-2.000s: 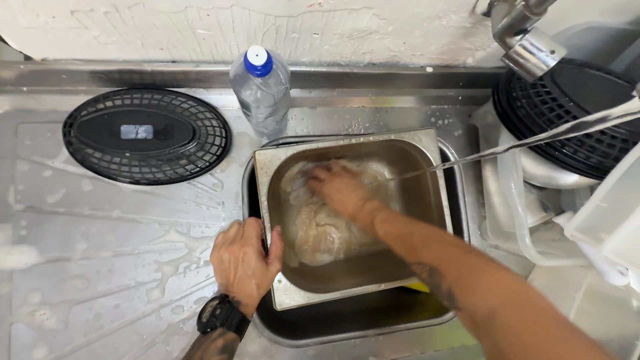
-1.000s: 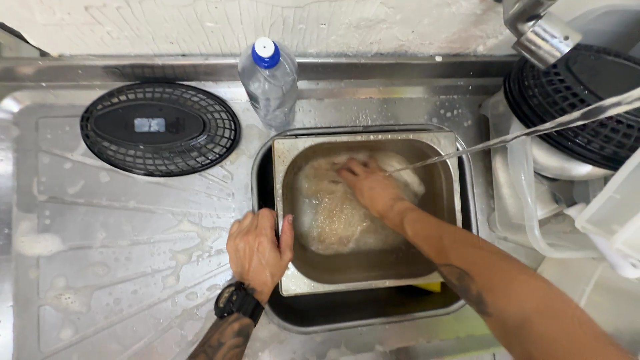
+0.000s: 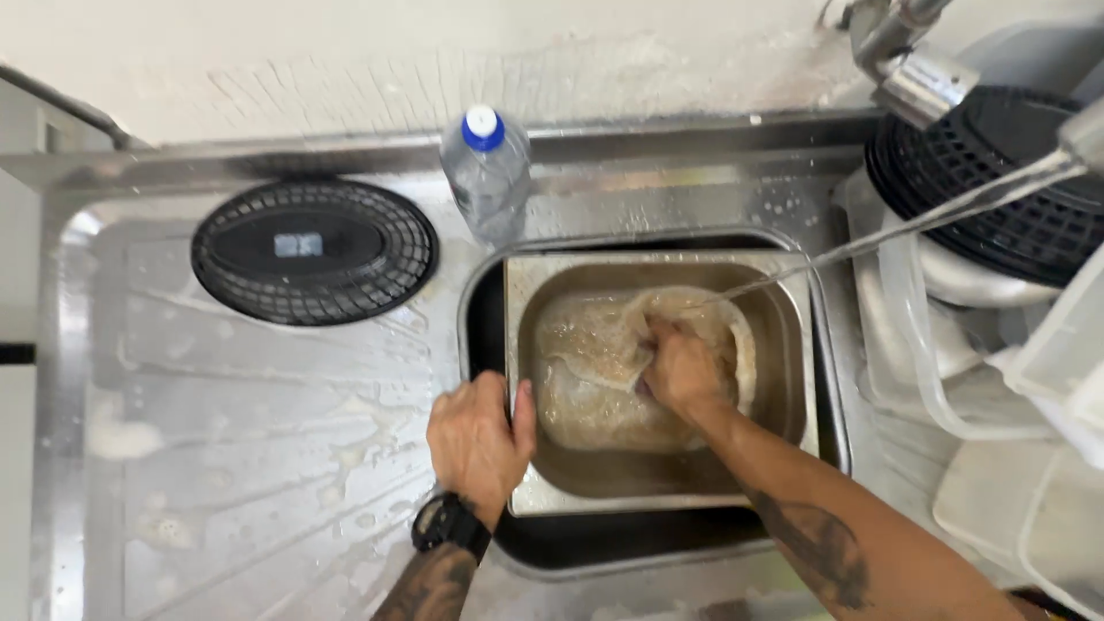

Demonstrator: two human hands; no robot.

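A rectangular stainless steel pan point(image 3: 660, 502) sits over the sink basin point(image 3: 595, 552), holding cloudy water and a soaked, pale brown cloth-like piece point(image 3: 595, 345). My left hand point(image 3: 485, 435), with a black watch on its wrist, grips the pan's left rim. Inside the pan my right hand point(image 3: 686, 366) has its fingers closed on a fold of the soaked piece; the fingertips are partly hidden. A thin stream of water point(image 3: 897, 231) runs from the right into the pan beside that hand.
Behind the pan stands a clear plastic bottle point(image 3: 490, 185) with a blue and white cap. An oval black plastic basket point(image 3: 315, 250) lies upside down on the wet, foamy drainboard. To the right are stacked black baskets point(image 3: 975, 181), clear plastic tubs point(image 3: 940, 388) and a metal tap point(image 3: 927, 86).
My right hand has gone from resting spread on the soaked piece to gripping it, and the piece is now folded over on the right. My left hand stays on the rim.
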